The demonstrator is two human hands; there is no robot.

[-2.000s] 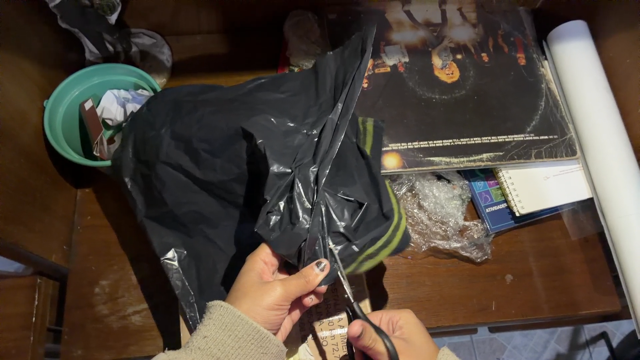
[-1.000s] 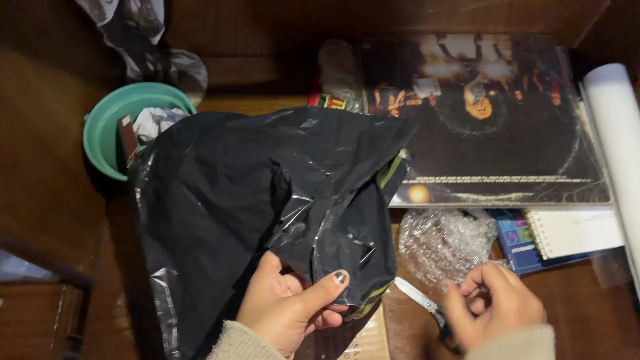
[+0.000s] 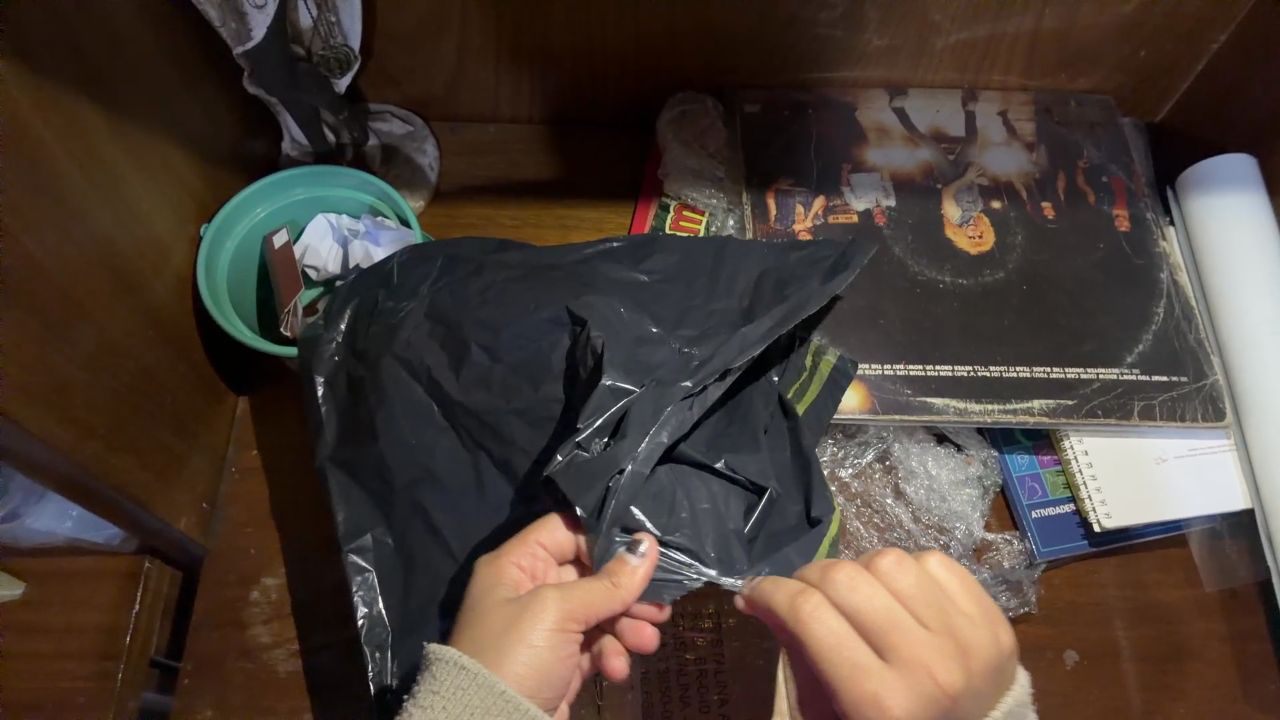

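Note:
A black plastic bag (image 3: 450,360) with green stripes near its right edge is spread out, wrinkled, in the middle of the view. My left hand (image 3: 560,610) pinches the bag's lower edge between thumb and fingers. Just to the right, my right hand (image 3: 885,635) grips the same edge with thumb and forefinger, and the plastic is stretched between the two hands. Below them lies a brown piece of cardboard (image 3: 705,650) with printed writing, partly hidden. The scissors are not visible.
A green bucket (image 3: 225,280) with crumpled paper stands at left. At right are a record sleeve (image 3: 1010,330), a white roll (image 3: 1230,270), a spiral notebook (image 3: 1160,475) on a blue booklet (image 3: 1045,520), and crumpled clear plastic wrap (image 3: 910,490). Wooden walls surround the surface.
My right hand held scissors at the bag's edge two seconds ago, then was beside them a second ago; now it has moved left and grips the bag. My left hand has kept its hold.

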